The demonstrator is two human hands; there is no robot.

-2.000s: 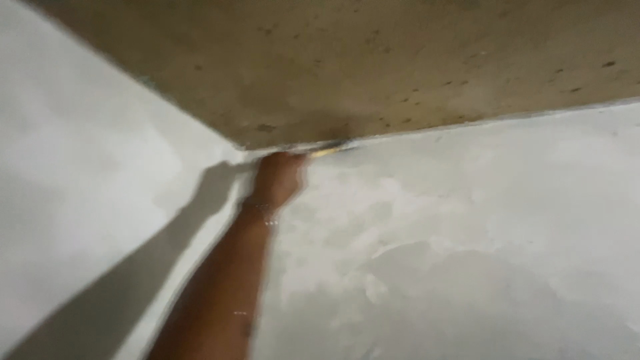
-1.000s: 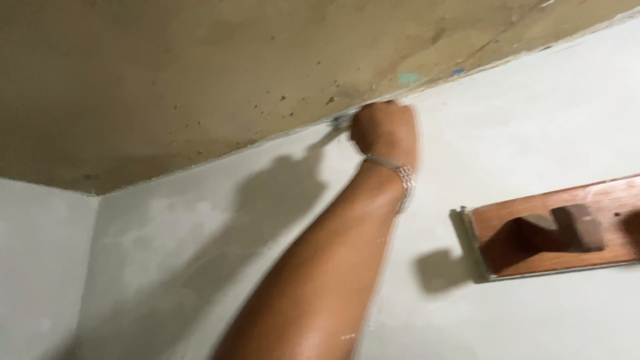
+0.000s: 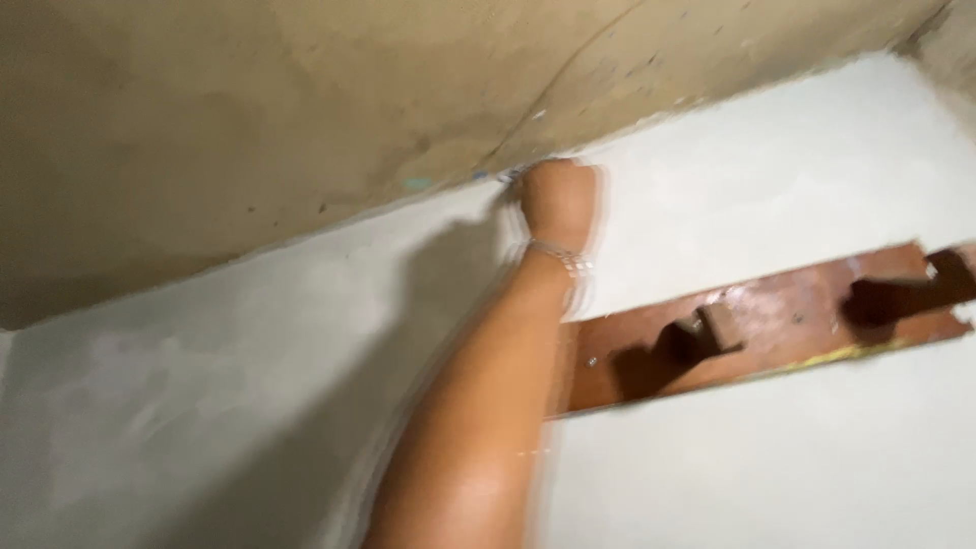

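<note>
My left hand (image 3: 560,202) is raised to the seam where the white wall (image 3: 229,381) meets the brown, stained ceiling (image 3: 267,99). Its fingers are curled around a slim tool, which looks like a paintbrush. Only a blurred bit of the tool (image 3: 511,175) shows at the left side of the fist, against the seam; the rest is hidden by the hand. A chain bracelet (image 3: 564,259) circles the wrist. My right hand is out of view.
A reddish-brown wooden board (image 3: 778,328) with protruding pegs is fixed to the wall, right of my forearm. Its right end is jagged. A wall corner shows at the far left, and another surface borders the white wall at the upper right.
My left hand has moved right along the seam, away from the left corner, still holding the tool. The view has swung right, bringing in the wooden board.
</note>
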